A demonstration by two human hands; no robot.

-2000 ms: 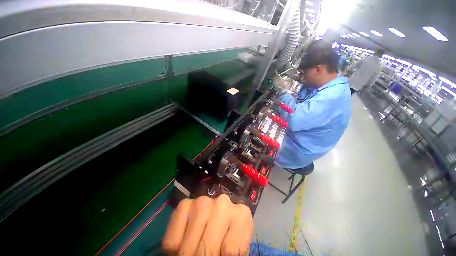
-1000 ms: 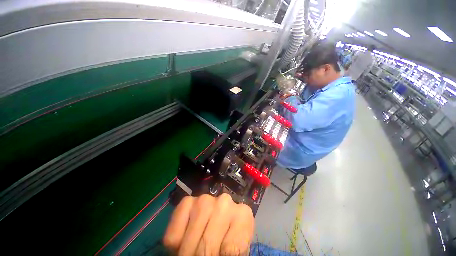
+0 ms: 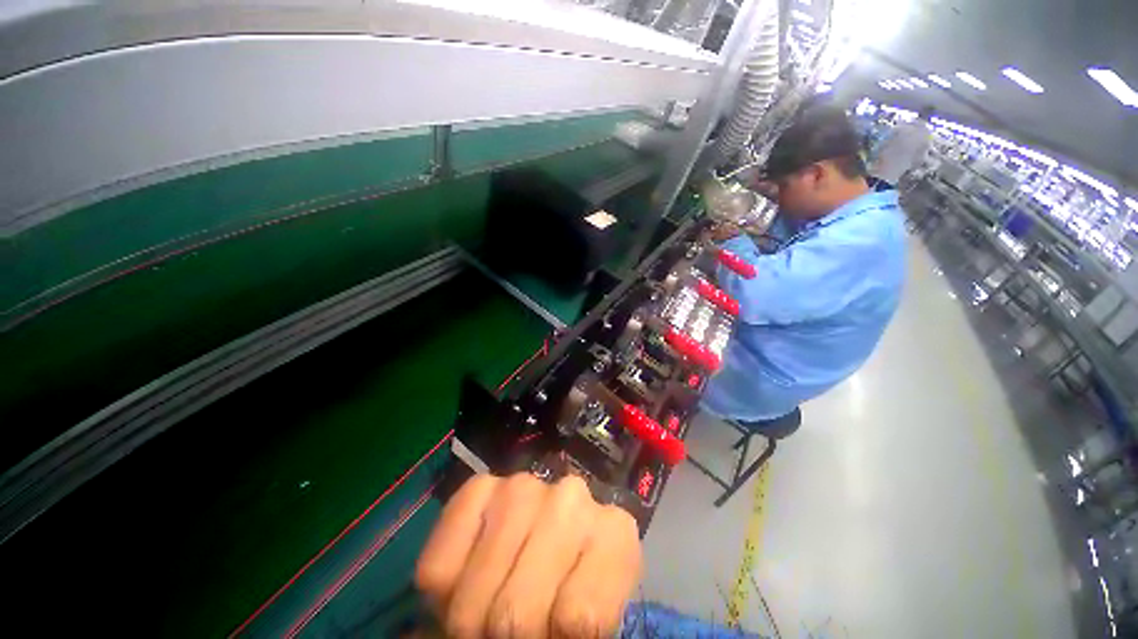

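Note:
One hand of mine shows, at the bottom centre. I take it for my right hand [image 3: 534, 559]: a bare fist with its fingers curled, cut off by the lower edge. It covers the near end of the black test fixtures; whether it holds anything is hidden. Just beyond it stands the nearest fixture [image 3: 599, 431], with a red toggle clamp handle [image 3: 651, 434] and a small red digital display [image 3: 645, 482]. My left hand is not in view.
More red-handled fixtures run away in a row. A person in a blue smock [image 3: 811, 300] sits beside them on a stool [image 3: 771, 427]. A black box [image 3: 543, 231] stands on the green belt [image 3: 250, 499] at left, below a grey beam [image 3: 337, 106].
The whole view has shifted slightly, so the fixtures and the seated person appear farther right. My fist stays curled at about the same place by the nearest fixture.

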